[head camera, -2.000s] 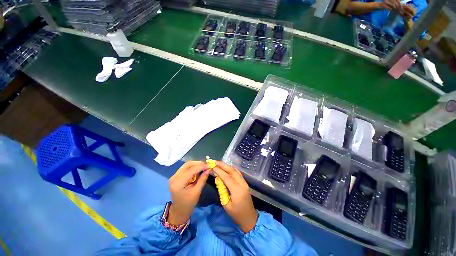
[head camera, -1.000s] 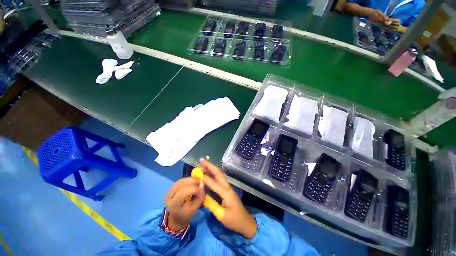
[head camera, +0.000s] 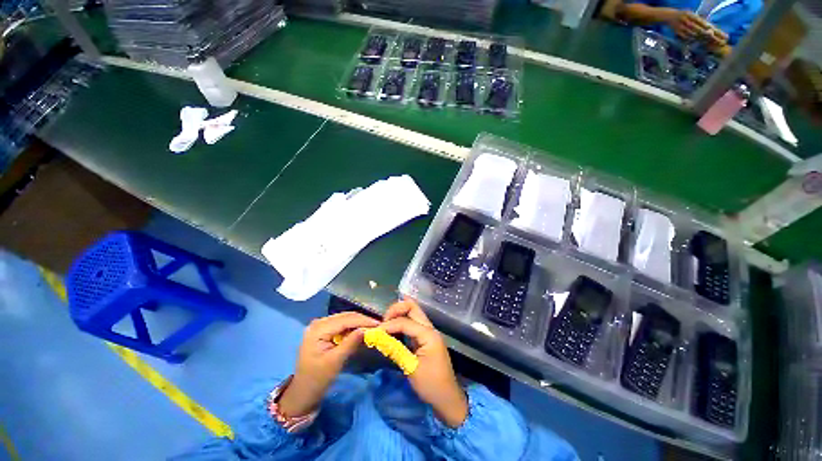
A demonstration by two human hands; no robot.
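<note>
Yellow finger cots (head camera: 393, 350) show between my two hands, near the bench's front edge. My left hand (head camera: 326, 349), with a reddish beaded bracelet at the wrist, has a bit of yellow at its fingers. My right hand (head camera: 427, 355) has its fingers bent around the yellow cots, and its fingertips meet those of my left hand. The fingertips partly hide each other, so which finger wears a cot cannot be told. The clear tray (head camera: 541, 263) to the right holds black keypad phones (head camera: 510, 284) and several white-sleeved ones (head camera: 542, 202).
White sleeves (head camera: 347, 236) lie fanned left of the tray. Crumpled white pieces (head camera: 188, 129) and a whitish bottle (head camera: 213, 83) stand farther left. Another phone tray (head camera: 433, 74) lies on the green belt. A blue stool (head camera: 135, 279) is on the floor. A person's hands show across the line.
My hands have shifted and come back together at the fingertips. The long yellow piece now lies slanted between them. The tray and sleeves have not visibly moved.
</note>
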